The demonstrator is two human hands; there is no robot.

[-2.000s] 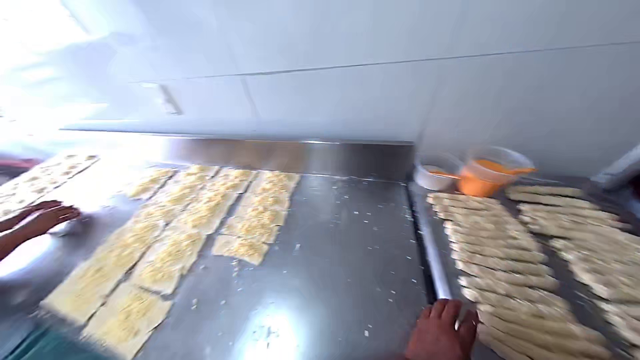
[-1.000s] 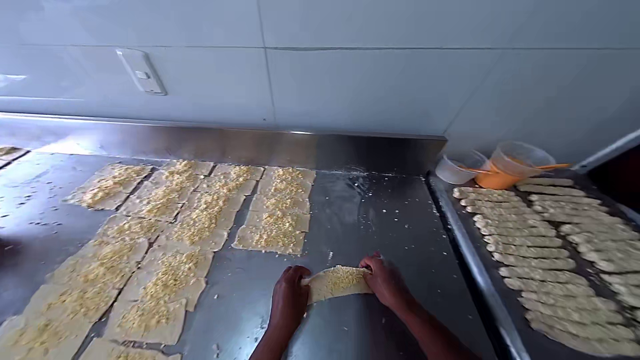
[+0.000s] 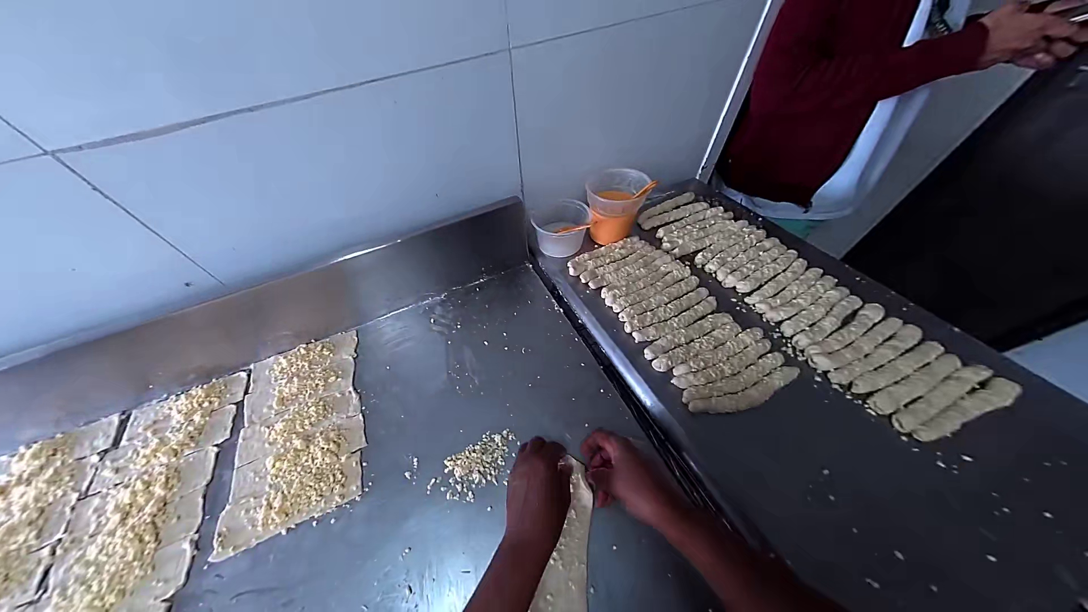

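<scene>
A pale dough strip (image 3: 568,552) lies on the steel table below both of my hands. My left hand (image 3: 539,489) pinches the left side of its far end. The fingers of my right hand (image 3: 625,476) are curled at the right side of that same end. Just left of my left hand is a small heap of crumbly pale filling (image 3: 478,463). Flat dough pieces topped with the same filling (image 3: 302,433) lie in columns at the left. Rows of rolled dough sticks (image 3: 680,314) rest on the dark tray at the right.
Two plastic tubs, one cloudy (image 3: 561,242) and one with orange liquid (image 3: 614,223), stand at the tray's far corner. The tray's raised metal edge (image 3: 629,370) runs right of my hands. A person in a dark red sleeve (image 3: 901,68) stands beyond the tray. A tiled wall (image 3: 340,153) backs the table.
The view has swung to the right. A filled dough piece was held flat between both hands a second ago; now my hands are close together at the end of a lengthwise strip, beside a loose heap of filling.
</scene>
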